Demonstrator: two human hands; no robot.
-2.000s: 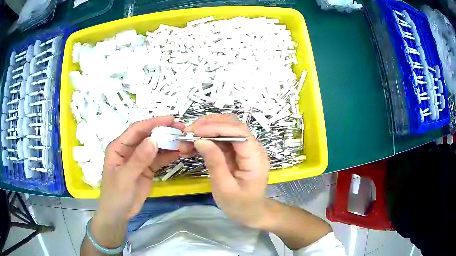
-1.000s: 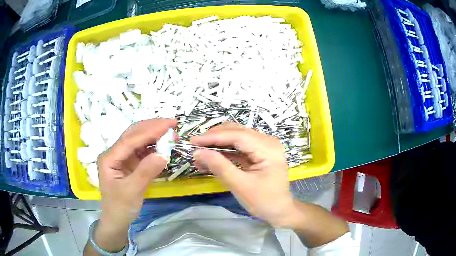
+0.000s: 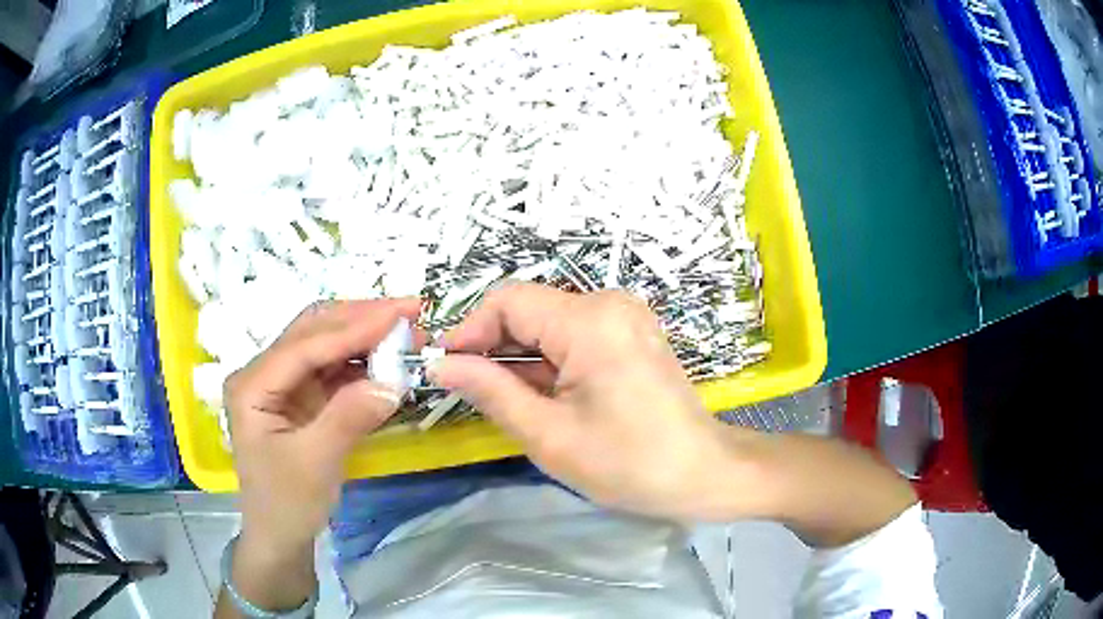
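My left hand holds a white plastic head between thumb and fingers, over the near edge of the yellow parts bin. My right hand pinches a thin metal shaft close to the head's right side; a small white piece shows at its fingertips. Whether the shaft is inside the head cannot be told. In the bin, white heads lie heaped at left, white stems at centre and far side, and metal shafts at near right.
A filled tray stack stands left of the bin, another blue tray stack at far right on the green bench. Clear trays lie at back left. A red stool is below at right, beside a dark-clothed person.
My right hand's fingertips have moved left, nearer the head, and my right forearm has swung outward. The view has shifted slightly. The head has turned in my left hand since the earliest frame.
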